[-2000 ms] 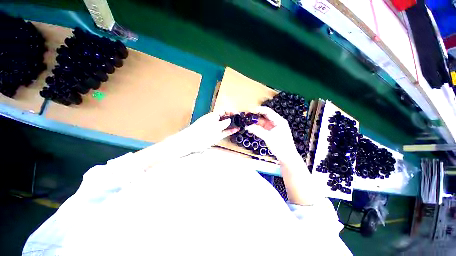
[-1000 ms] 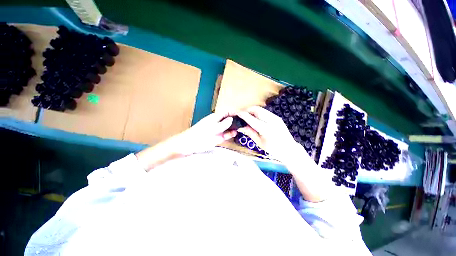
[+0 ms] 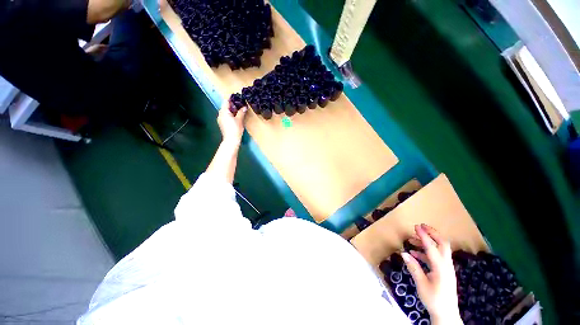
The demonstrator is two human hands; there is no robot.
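Observation:
My left hand [image 3: 233, 122] is at the near edge of the left board, its fingers around a black assembled piece [image 3: 236, 101] beside the upright rows [image 3: 294, 82]. A green marker [image 3: 287, 122] lies next to these rows. My right hand [image 3: 431, 261] is over the middle board [image 3: 439, 202], fingers spread, above black barrels [image 3: 486, 285]. Its fingertips are near one barrel; whether they touch it I cannot tell. Barrels with pale rims [image 3: 400, 290] stand at the board's near side.
Another heap of black pieces [image 3: 222, 28] stands further along the bench. A person in dark clothing [image 3: 44, 57] sits at the upper left. A pale post [image 3: 351, 28] rises at the bench's far edge. More black pieces [image 3: 381, 212] show beneath the middle board's edge.
The view has swung left. My hands, together over the middle board before, are now apart. My left hand has moved to the left board with a black piece; my right hand has opened over the barrels.

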